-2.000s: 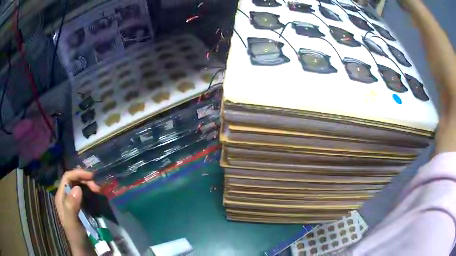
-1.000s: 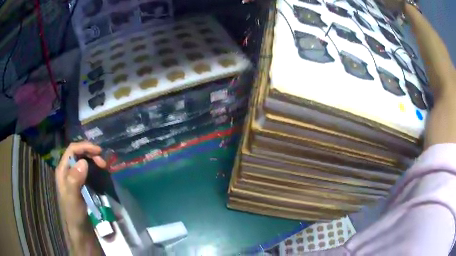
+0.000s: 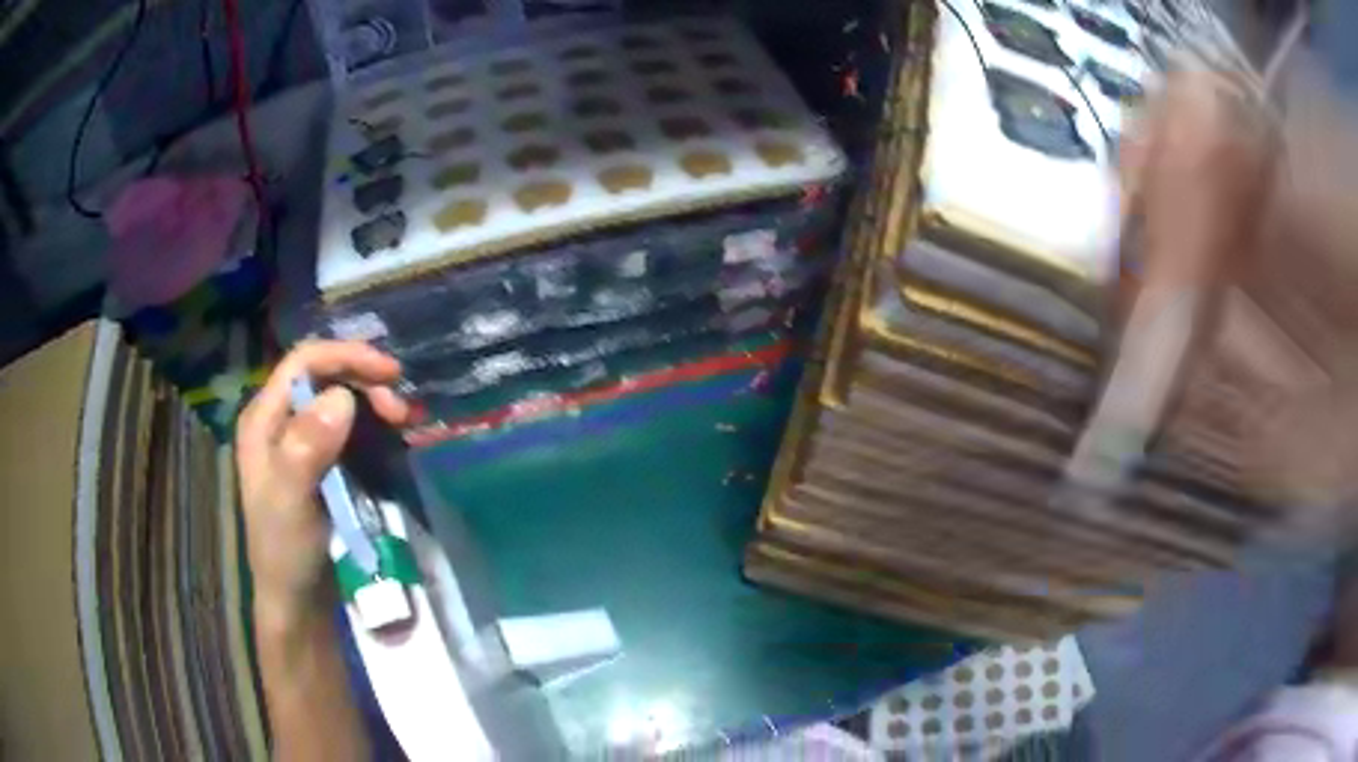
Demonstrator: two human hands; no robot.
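Observation:
My left hand [image 3: 305, 432] is at the left, fingers curled around the upper end of a long pale and black tape dispenser or fixture [image 3: 425, 677]. A grey lever [image 3: 350, 514] runs below the thumb to a green band [image 3: 358, 566] and white end block [image 3: 383, 602]. My right hand [image 3: 1191, 186] is strongly blurred over the right side of the loaded foam tray [image 3: 1013, 194]. A pale strip [image 3: 1124, 402] shows below it and thin light strands above it. Whether the hand grips either is unclear. Dark wired components [image 3: 1038, 116] lie in the tray, on a tall, brown-edged stack.
A mostly unfilled foam tray [image 3: 581, 231] lies on a film-wrapped stack [image 3: 596, 298] at the rear. Board-backed trays [image 3: 45, 551] stand at far left. A small white block [image 3: 559, 637] lies on the green mat [image 3: 641, 506]. A perforated sheet [image 3: 976, 700] is low at the front edge.
The view has shifted, moving the left hand and rear trays rightward in the picture. My right hand has come from the far right edge to over the loaded tray's right side.

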